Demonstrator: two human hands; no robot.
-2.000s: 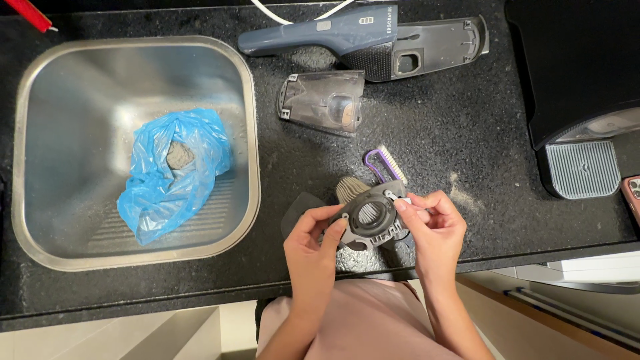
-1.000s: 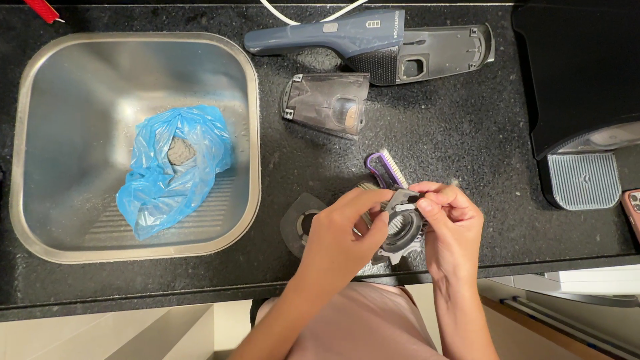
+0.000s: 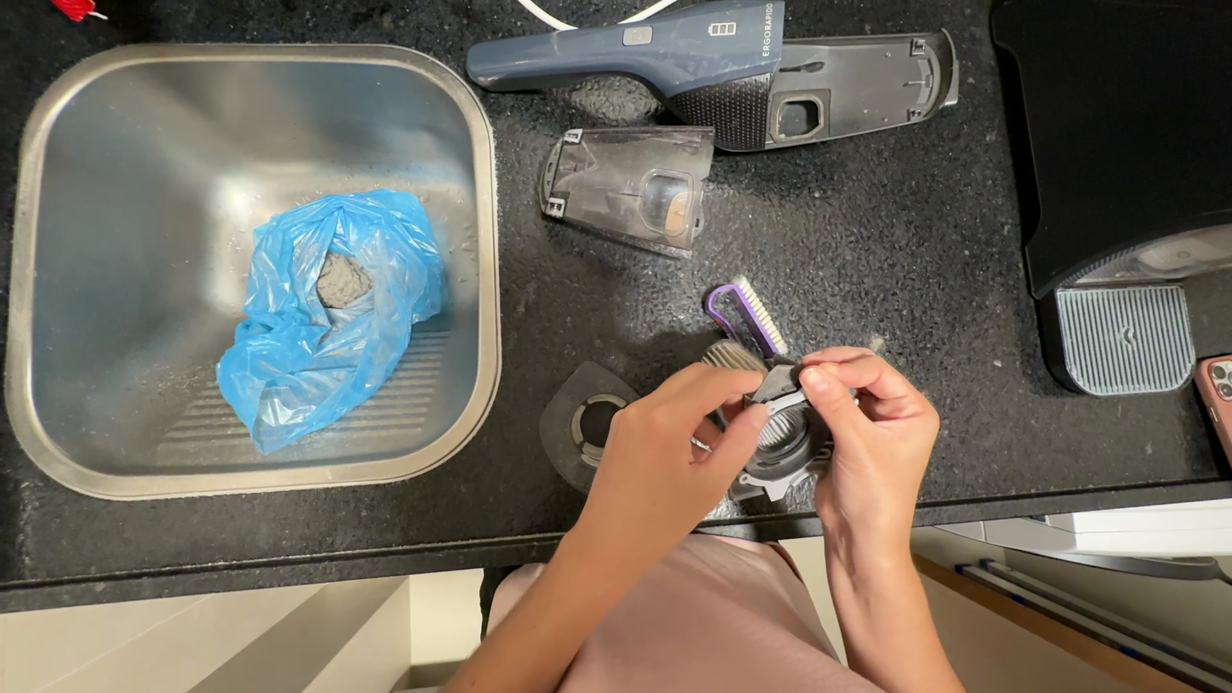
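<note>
Both my left hand (image 3: 674,452) and my right hand (image 3: 866,414) grip a grey plastic filter frame (image 3: 784,452) with a round opening, near the counter's front edge. Their fingertips pinch its upper rim, where a small grey part shows between them. Just behind lies a pleated filter (image 3: 733,356), partly covered by my left fingers. A purple brush with pale bristles (image 3: 746,316) rests beyond it. Left of my left hand, a flat grey piece with a round hole (image 3: 589,423) lies on the counter. What sits under the frame is mostly hidden.
A steel sink (image 3: 125,472) at the left holds a blue plastic bag (image 3: 356,356) with grey dust inside. Farther back lie a clear dust container (image 3: 626,188) and a handheld vacuum body (image 3: 616,53). A black appliance with a ribbed tray (image 3: 1124,337) and a phone (image 3: 1220,395) are at the right.
The filter frame has turned in my hands and sits farther right than two seconds ago. My left hand has moved right and over it, uncovering the flat piece with the round hole.
</note>
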